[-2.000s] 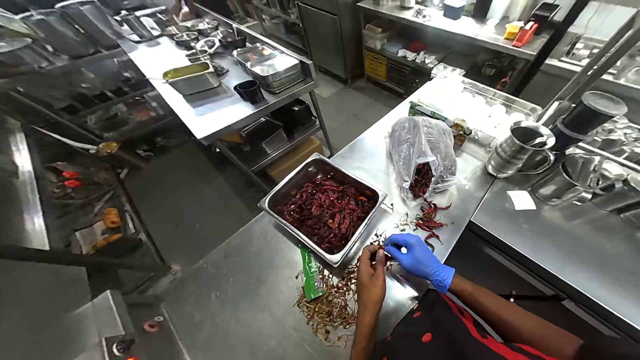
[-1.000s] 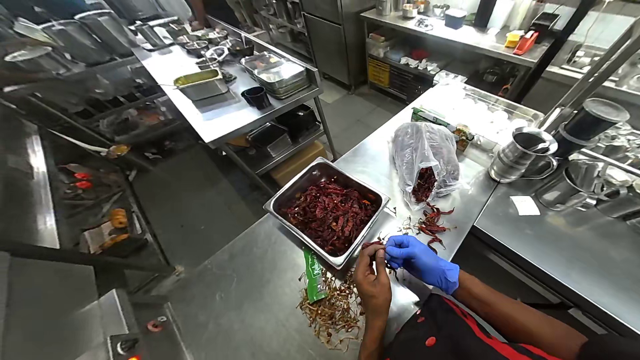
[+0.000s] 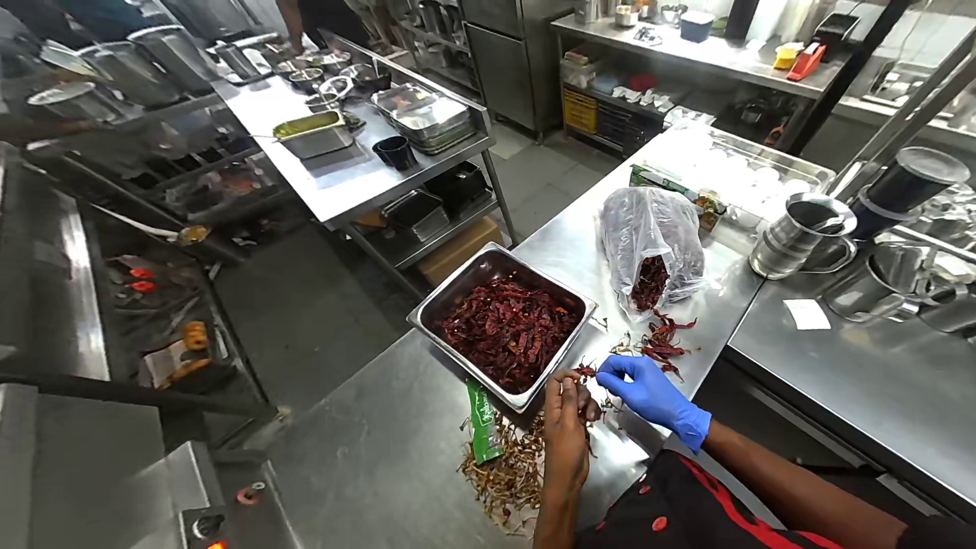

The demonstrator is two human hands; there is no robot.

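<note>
My bare left hand and my blue-gloved right hand meet at the near right corner of a steel pan. Between their fingertips is a small dried red chilli, held by both. Dark red dried chillies fill much of the pan. Right of it, a clear plastic bag lies with its mouth towards me, chillies showing inside. Loose chillies lie just in front of the bag. Beside my left hand, a heap of dry stems lies partly under a green packet.
Behind the bag stand a clear plastic tray and a long box. Steel jugs are at the right. Across the aisle, a second table holds pans and a black container. Another person's arm shows at far left.
</note>
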